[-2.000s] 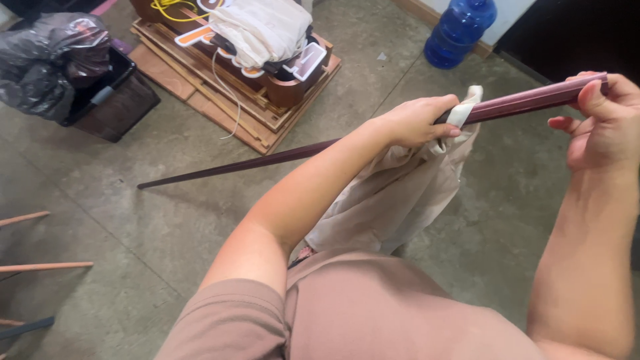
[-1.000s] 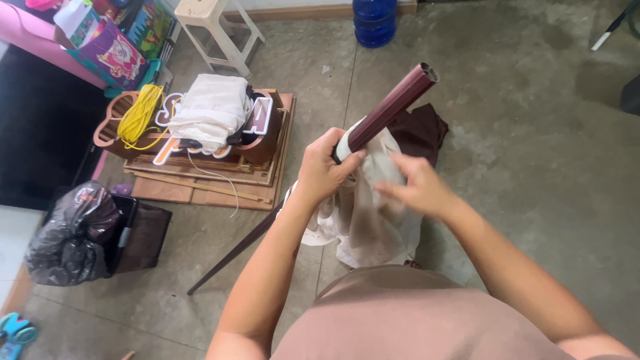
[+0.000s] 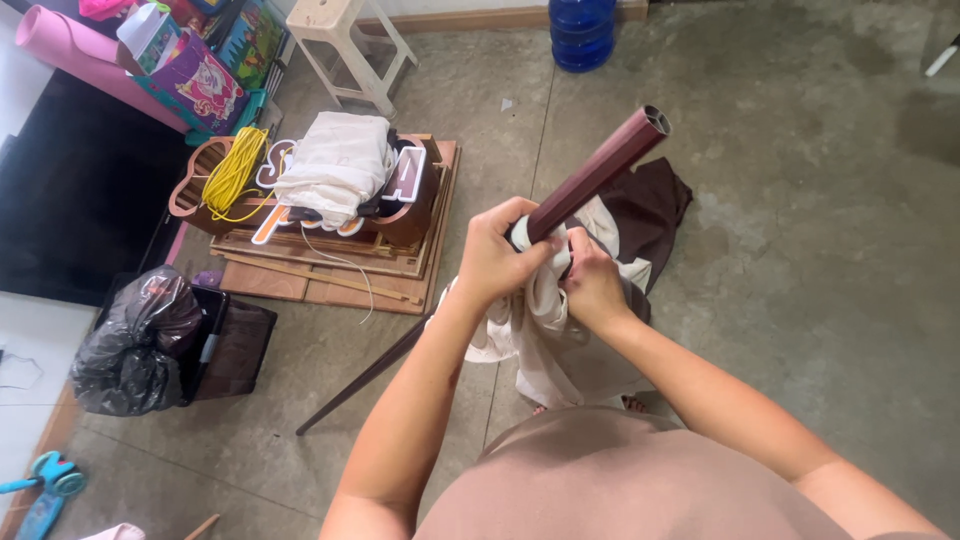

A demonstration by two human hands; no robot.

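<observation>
A long maroon pole (image 3: 592,176) slants up to the right, its hollow divided end uppermost and its thin far end low on the left. My left hand (image 3: 502,251) is wrapped around the pole and the white fabric band on it, just below the thick part. Cream cloth (image 3: 547,300) hangs bunched from there, and dark brown cloth (image 3: 649,214) spreads behind it on the right. Close by the pole, my right hand (image 3: 592,277) has its fingers curled into the cloth folds; the fingertips are partly hidden.
Wooden panels (image 3: 262,277) at the left carry a brown planter-like box, a yellow cord (image 3: 236,172), sign letters and folded cream cloth (image 3: 337,165). Around them stand a plastic stool (image 3: 345,45), a blue water jug (image 3: 581,34) and a black bin (image 3: 232,345) with a plastic bag (image 3: 139,341).
The pole's thick end has swung from the far right to near the middle. My right hand has left that end and moved into the cloth beside my left hand. The view has turned.
</observation>
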